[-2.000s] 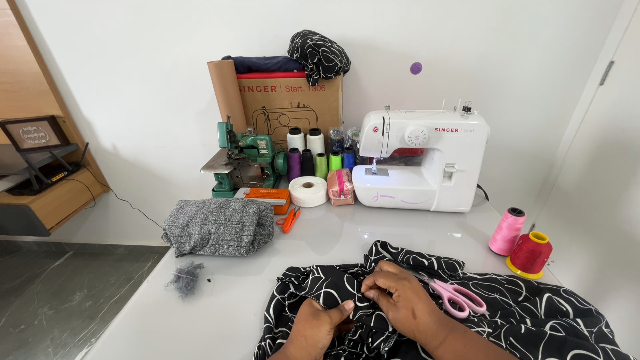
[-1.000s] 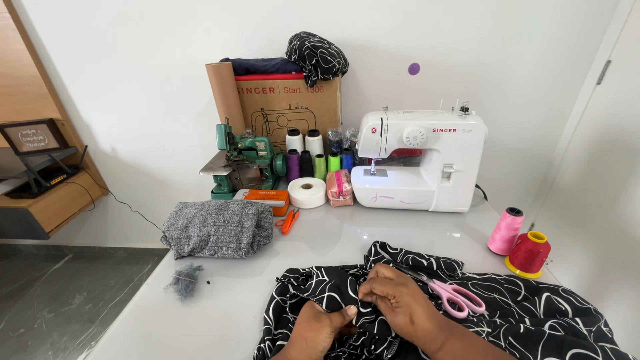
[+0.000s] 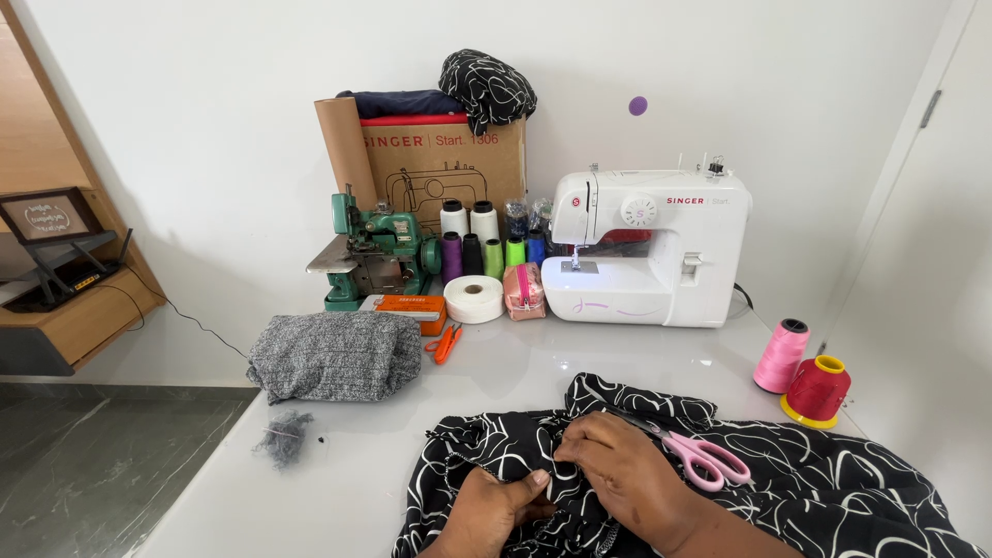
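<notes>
Black fabric with white curved lines [image 3: 821, 480] lies bunched across the near part of the white table. My left hand [image 3: 496, 508] pinches a fold of it between thumb and fingers, close to a stitched edge. Just to the right, my right hand [image 3: 620, 469] grips the same cloth with its fingertips; part of those fingers is hidden. Pink-handled scissors [image 3: 701, 457] rest on the fabric beside my right hand, their blades pointing up and to the left.
A white Singer sewing machine [image 3: 647, 248] and a green overlock machine [image 3: 380, 248] stand at the back. Grey knit fabric [image 3: 337, 356], a tuft of grey thread [image 3: 285, 439] and orange thread snips [image 3: 444, 344] lie left. Pink [image 3: 781, 356] and red [image 3: 816, 390] thread cones stand right.
</notes>
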